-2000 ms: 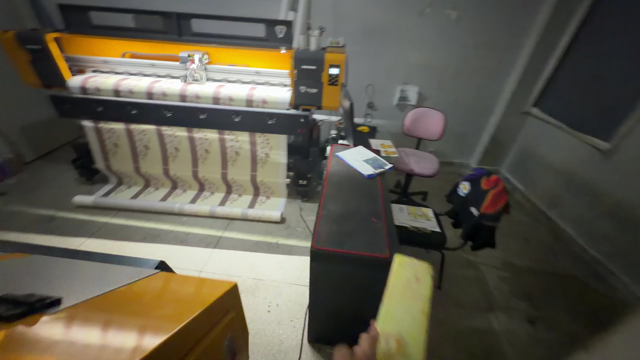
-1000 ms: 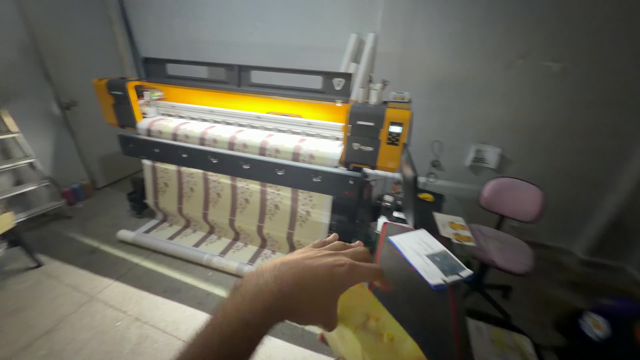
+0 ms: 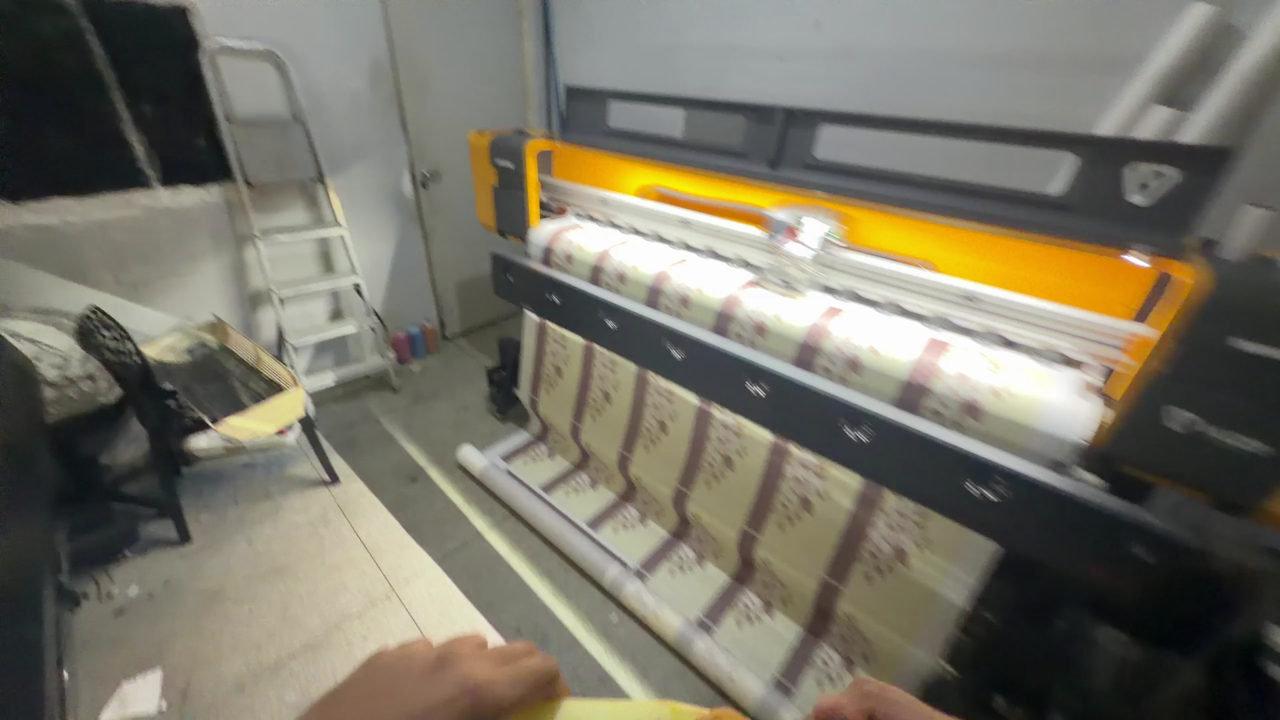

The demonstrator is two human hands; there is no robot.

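Low in the view my left hand (image 3: 450, 680) is closed on the left end of a yellow object (image 3: 620, 709), of which only the top edge shows. My right hand (image 3: 870, 700) is at that object's right end, mostly cut off by the frame, so its hold is unclear. Beyond both hands stands a wide-format printer (image 3: 860, 400) in orange and dark grey. Its print carriage (image 3: 800, 232) is over the lit bed. Printed material (image 3: 700, 460) with maroon stripes and flowers hangs from the front down to a roll (image 3: 600, 570) near the floor.
At the left back a stepladder (image 3: 300, 235) leans near a door (image 3: 450, 160), with several coloured bottles (image 3: 415, 343) on the floor. A black chair (image 3: 150, 430) and an open cardboard box (image 3: 270, 415) stand at left. White tubes (image 3: 1160, 70) rise behind the printer's right end.
The view has swung left and nearer to the printer; the black cabinet and pink chair have left it. My left hand, earlier spread above the yellow object, is now closed on it.
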